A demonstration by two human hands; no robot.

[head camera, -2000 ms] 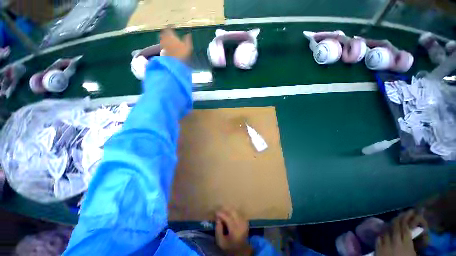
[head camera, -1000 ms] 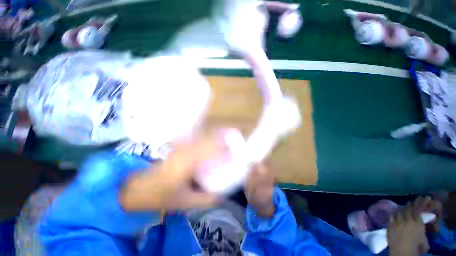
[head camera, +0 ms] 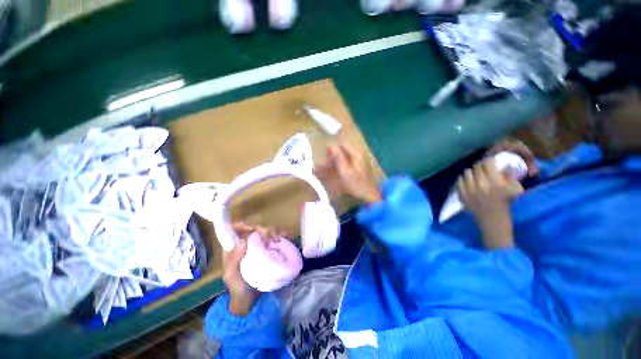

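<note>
My left hand (head camera: 241, 270) holds the cat-ear headphones (head camera: 320, 226) by one pink-padded cup, over the near edge of the brown cardboard mat (head camera: 232, 133). The white band arches away from me, with one pointed ear on the left and one at the top. My right hand (head camera: 349, 174) is blurred, just right of the top ear, with fingers stretched towards the mat and nothing seen in it. A small white glue bottle (head camera: 325, 121) lies on the mat beyond my right fingertips, not touched.
A heap of white ear covers (head camera: 112, 203) in clear plastic and a blue-edged tray is at left. Another heap (head camera: 499, 45) and a second bottle (head camera: 445, 92) are at upper right. Headphones (head camera: 237, 14) stand beyond the white line. At right, a person in blue holds a white piece (head camera: 509, 165).
The view has turned and moved nearer. The headphones came from the far line to in front of me, now in my left hand. My right hand has moved up over the mat.
</note>
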